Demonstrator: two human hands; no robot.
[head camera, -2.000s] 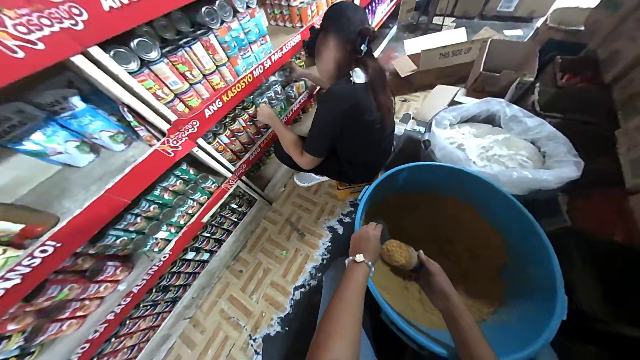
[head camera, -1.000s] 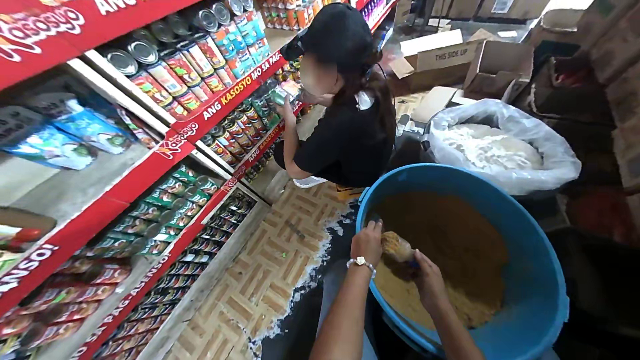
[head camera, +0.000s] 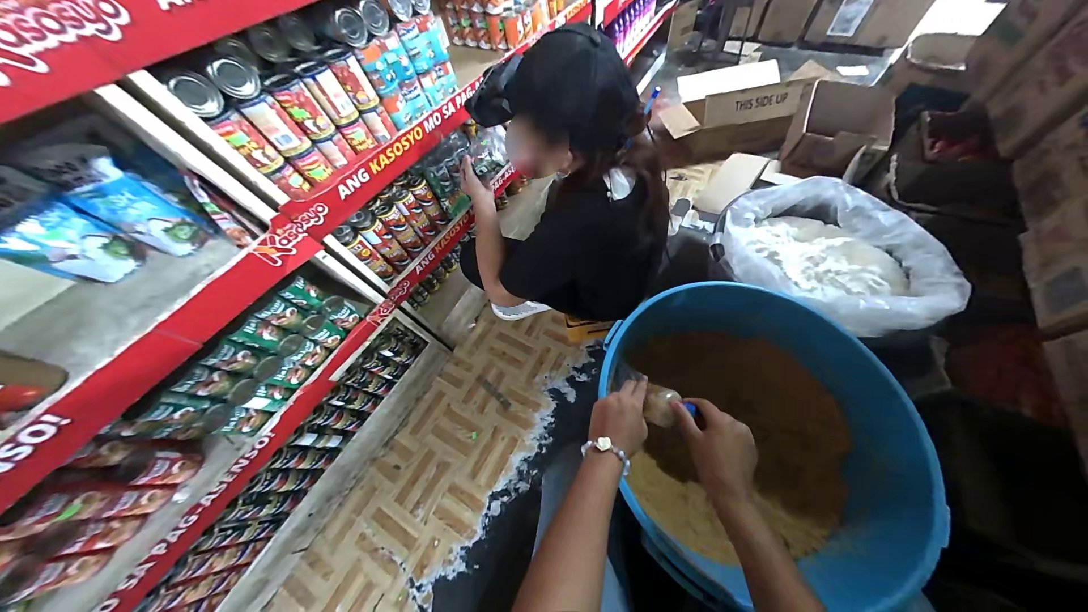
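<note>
Over a blue plastic tub (head camera: 901, 476) of brown granular material (head camera: 799, 425), my left hand (head camera: 619, 418) grips one end of a clear plastic bag (head camera: 660, 405) holding some of the brown material. A bracelet circles my left wrist. My right hand (head camera: 718, 449) pinches the other side of the bag beside a small blue item (head camera: 689, 410), whose kind I cannot tell. Both hands are above the tub's left part, close together.
A person in a black cap (head camera: 586, 212) crouches beyond the tub, facing shelves of canned goods (head camera: 306, 110). Behind the tub stands a plastic-lined sack of white powder (head camera: 833, 263). Opened cardboard boxes (head camera: 756, 106) lie farther back. Patterned flooring (head camera: 476, 408) runs between tub and shelves.
The bag between my hands has shifted and a blue item now shows by my right fingers. The crouching person's raised hand has moved, and the head has turned.
</note>
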